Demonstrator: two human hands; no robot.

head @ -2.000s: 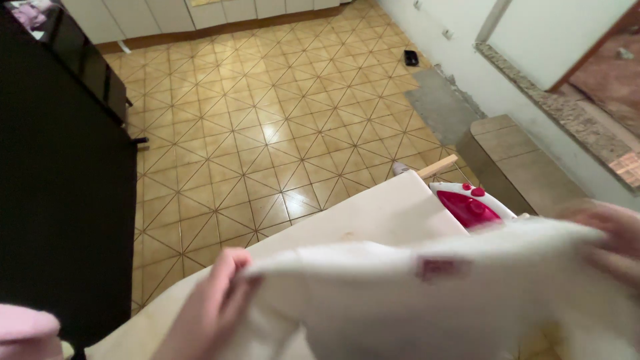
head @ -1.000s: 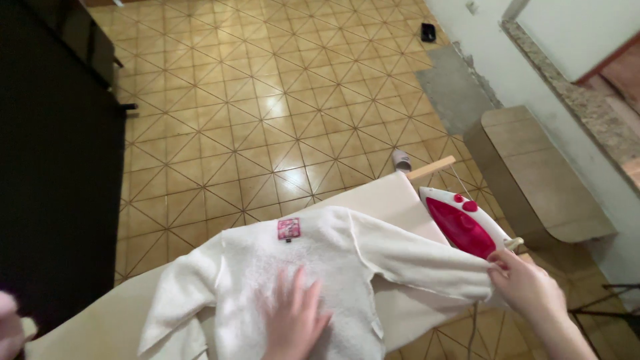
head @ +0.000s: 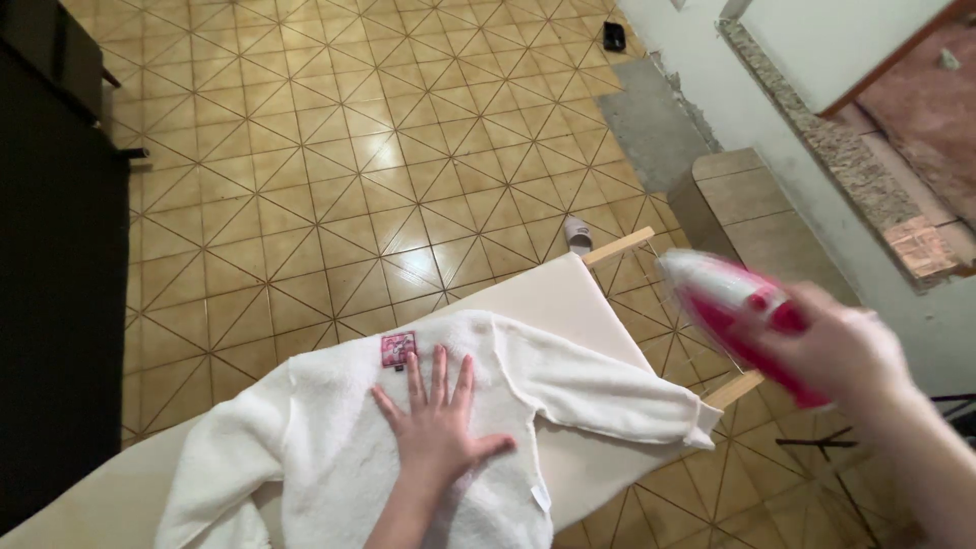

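Note:
A white fleece sweater [head: 335, 457] lies spread on a cream-covered ironing board [head: 564, 305], its inner seams showing. A pink patch [head: 399, 349] sits near its neckline. My left hand [head: 438, 435] rests flat on the fleece just below the patch, fingers spread. One sleeve [head: 602, 381] stretches toward the board's right end. Beyond that sleeve, my right hand [head: 831, 343] grips a pink and white clothes iron [head: 732, 305], blurred and raised, its tip pointing up and left.
Wooden bars [head: 621, 245] of a rest stick out from the board's right end. A slipper [head: 578, 235] is on the tiled floor behind it. Dark furniture [head: 61, 267] stands at the left. A wood-look box [head: 747, 206] stands by the wall, and thin black legs [head: 823, 442] show at lower right.
The sweater, held up in both hands at first, now lies on the board. My right hand has let go of the sleeve cuff and taken the iron from the board's right end.

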